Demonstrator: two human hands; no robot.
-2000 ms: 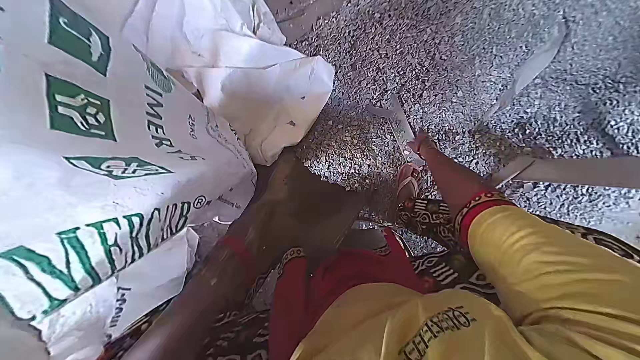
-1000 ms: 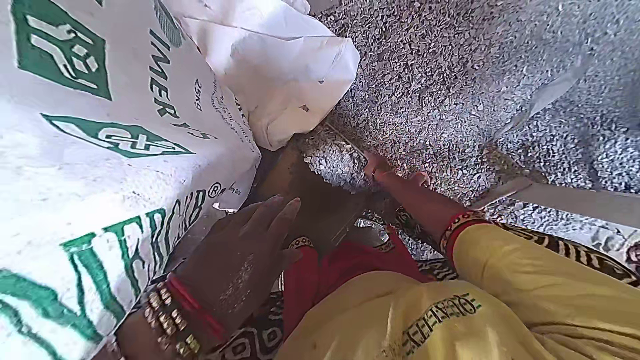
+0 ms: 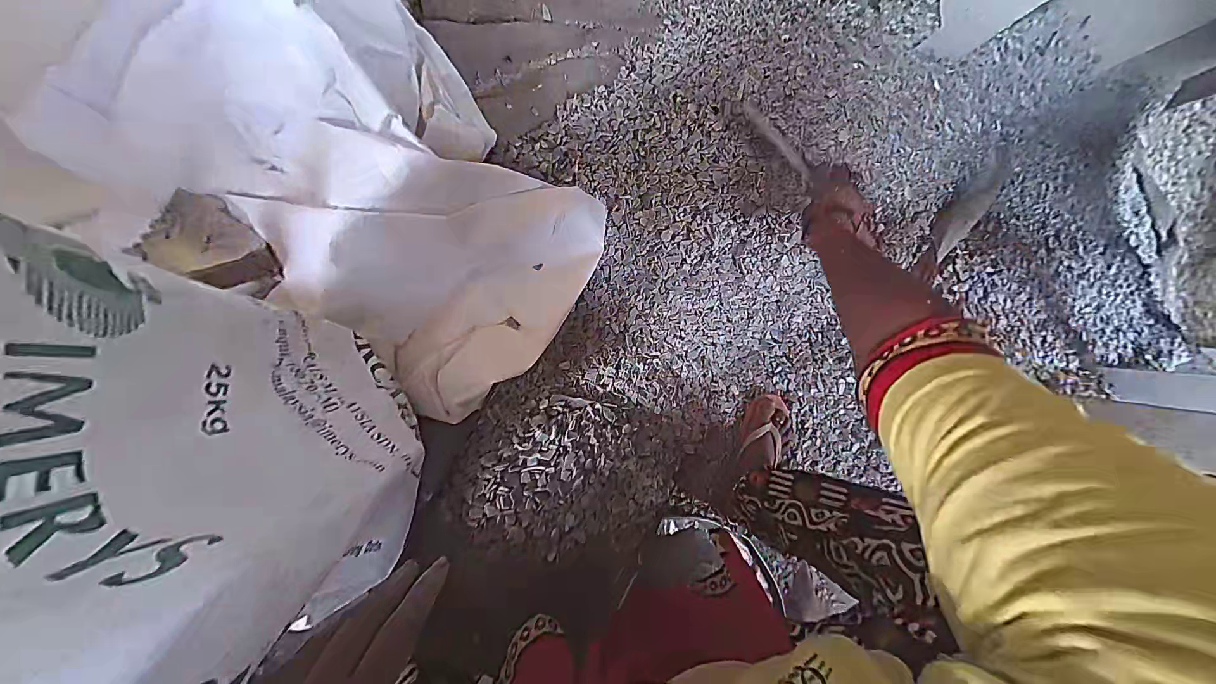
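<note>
My right hand (image 3: 838, 209) is closed around a thin flat blade-like tool (image 3: 777, 138) whose far end lies at the grey-white flakes (image 3: 684, 218). My left hand (image 3: 394, 617) shows at the lower left with its fingers extended, beside a large white printed sack (image 3: 190, 446); part of it is hidden by the frame edge. Right of these fingers, a heap of flakes (image 3: 560, 465) rests on or in something dark, whose kind I cannot tell.
A crumpled white sack (image 3: 456, 256) lies at the upper left. My sandalled foot (image 3: 763, 427) stands among the flakes. A rim of shiny metal (image 3: 765, 570) shows near my lap. Pale flat strips (image 3: 1164, 389) lie at the right.
My right hand has moved outward over the spread flakes with the tool. A heap of flakes now covers much of the dark surface seen earlier. The view has shifted.
</note>
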